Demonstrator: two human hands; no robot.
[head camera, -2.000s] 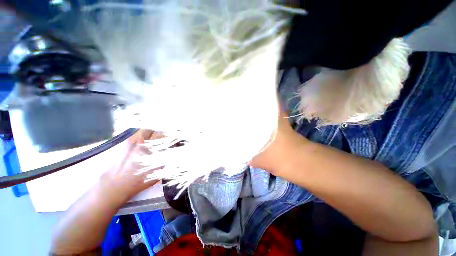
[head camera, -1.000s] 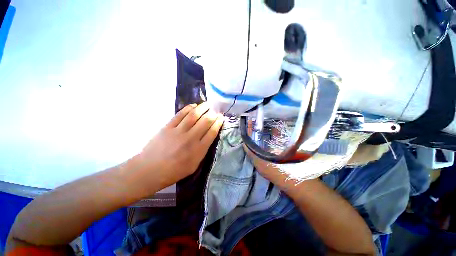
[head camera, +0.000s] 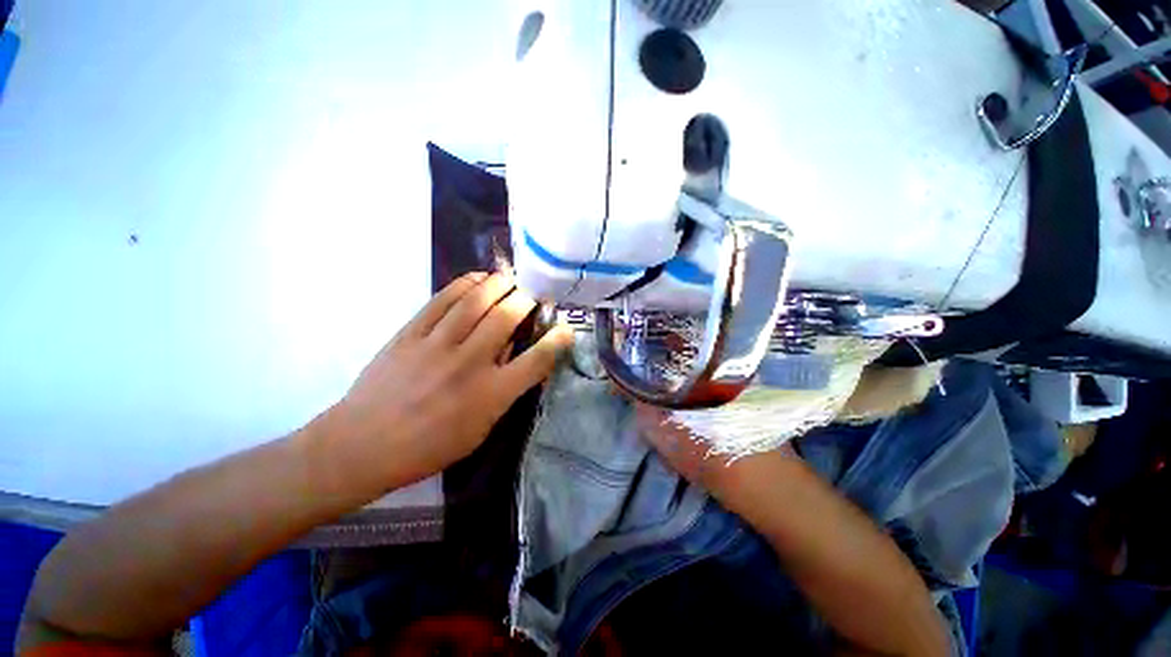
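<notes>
My left hand (head camera: 443, 366) lies flat on the dark strip (head camera: 465, 218), fingertips beside the lower edge of the sewing machine head (head camera: 822, 141). Its thumb touches the edge of the denim garment (head camera: 578, 462), pale grey side up, which hangs down toward my lap. My right hand (head camera: 661, 430) is mostly hidden behind the chrome guard (head camera: 758, 308) and the cream thread bundle (head camera: 783, 404); only the wrist side and forearm show, over the denim. The needle area is hidden by the machine head.
The white table (head camera: 193, 257) extends left. A black band (head camera: 1063, 218) wraps the machine arm. A thin metal arm with a hole (head camera: 914, 326) sticks out right of the guard. Blue bins (head camera: 251, 610) stand below the table's front edge. A white object (head camera: 1079, 395) is at the right.
The thread bundle that first covered the view has moved aside as the view shifted. Since one second ago, the machine head appears further left and my left hand slightly lower.
</notes>
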